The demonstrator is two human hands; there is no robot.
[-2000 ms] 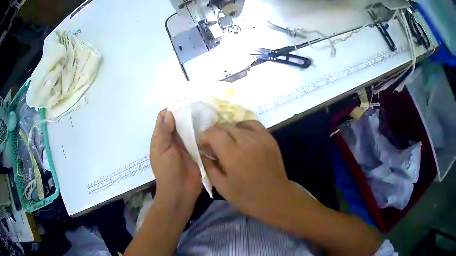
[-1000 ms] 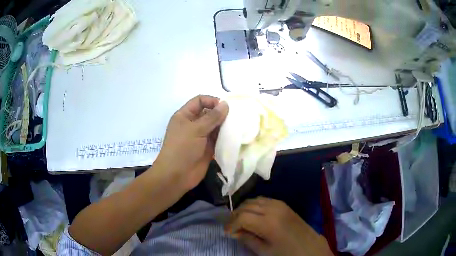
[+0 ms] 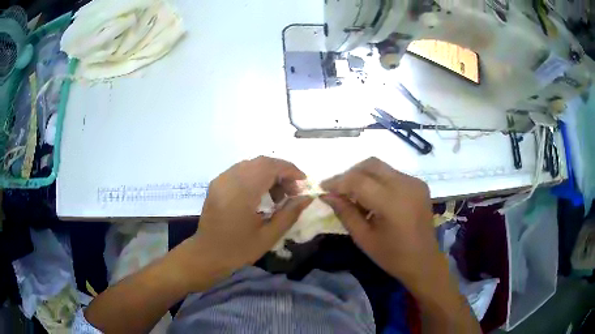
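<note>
A small cream fabric piece (image 3: 320, 220) hangs below both hands at the table's front edge. My left hand (image 3: 254, 205) pinches its upper edge between thumb and fingers. My right hand (image 3: 385, 212) pinches the same edge from the other side, the fingertips of both hands nearly touching. The fingers hide much of the piece, and its opening cannot be made out. A thin pale strand shows by the right fingers.
Sewing machine (image 3: 457, 23) at the back right, a lit phone (image 3: 450, 59) behind. Black snips (image 3: 408, 134) lie right of the bed plate. Cream heap (image 3: 124, 36) at back left; green basket (image 3: 63, 124) at left. Dark red bin (image 3: 483, 244) below the table at right.
My right hand has come up from the lap to the piece. The piece, earlier hanging from my left hand, is now held between both hands, lower and bunched.
</note>
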